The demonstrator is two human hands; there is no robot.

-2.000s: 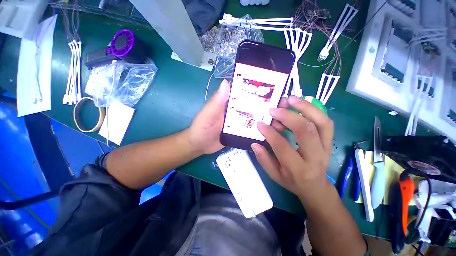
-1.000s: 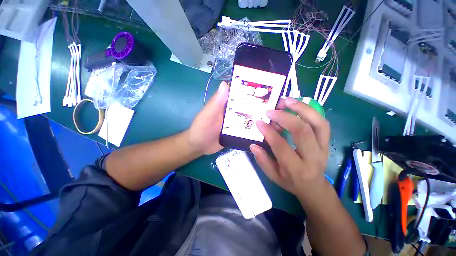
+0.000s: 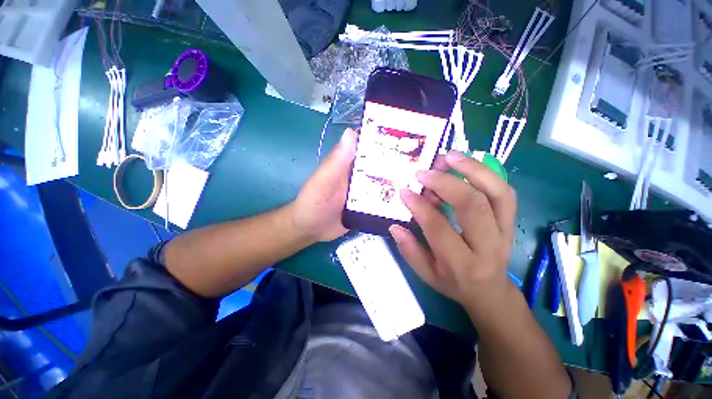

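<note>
A black smartphone [image 3: 396,148] with a lit white and red screen is held upright over the bench. My left hand [image 3: 324,195] holds it along its left side. My right hand [image 3: 464,226] is at its lower right, fingers spread and bent, with fingertips over or on the screen and right edge; whether they grip it is hard to tell. A white slab-shaped device [image 3: 380,287] lies below the phone at the bench's front edge. Part of a green round object, perhaps a wire spool [image 3: 492,164], shows behind my right fingers.
White cables [image 3: 462,66] and a clear bag lie behind the phone. White trays [image 3: 570,117] stand upper right. Cutters [image 3: 540,277], a white stick, a knife-like tool and an orange-black tool [image 3: 634,312] lie right. A tape roll [image 3: 138,181] and plastic bag [image 3: 191,128] lie left.
My right hand has shifted very slightly left since the first frame, and the view has moved a little. My left hand still holds the phone.
</note>
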